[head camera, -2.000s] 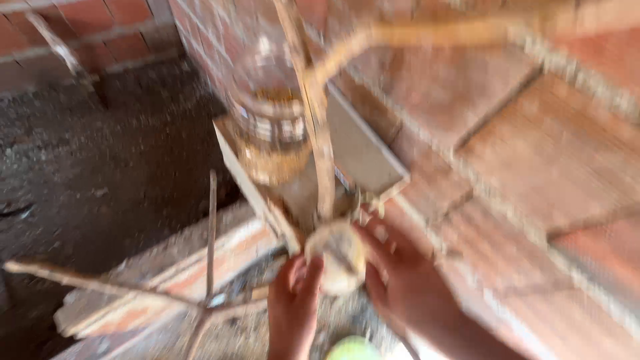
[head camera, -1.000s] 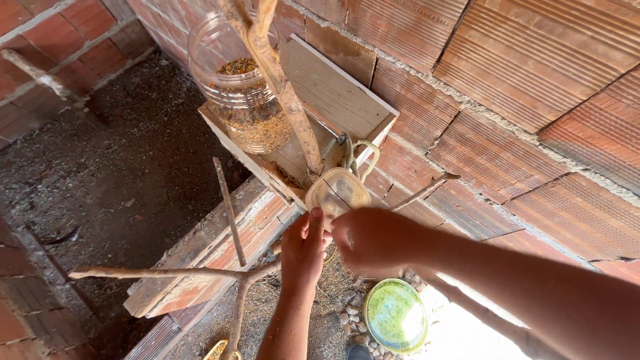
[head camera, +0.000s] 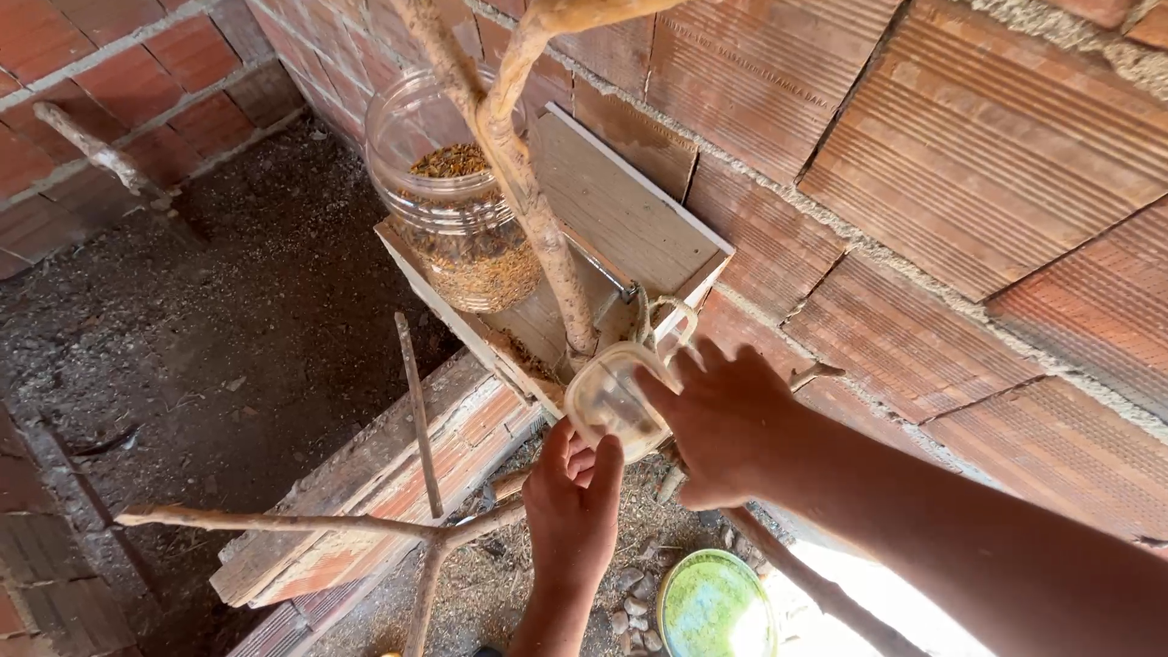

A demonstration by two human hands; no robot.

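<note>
My left hand (head camera: 575,502) grips the near left rim of a small clear plastic tub (head camera: 607,401), thumb and fingers pinching its edge. Over the tub's right side is my right hand (head camera: 730,420), fingers spread, index fingertip at its mouth; whether it grips anything cannot be told. The tub sits at the foot of a forked branch (head camera: 538,219), and some dark and pale residue shows inside. Behind it, a large clear plastic jar (head camera: 447,210) partly filled with mixed seed stands on a wooden box (head camera: 630,201). A loop of rope (head camera: 675,319) hangs by the box's near corner.
Hollow-brick walls (head camera: 912,164) rise at the right and back. Bare branches (head camera: 274,522) cross at lower left, beside a brick ledge (head camera: 383,474). A round green dish (head camera: 716,602) lies on the ground near stones. Dark littered floor (head camera: 228,319) extends at left.
My right hand, closed up against the tub one second ago, now has its fingers spread over the tub's right side. My left hand stays at the rim.
</note>
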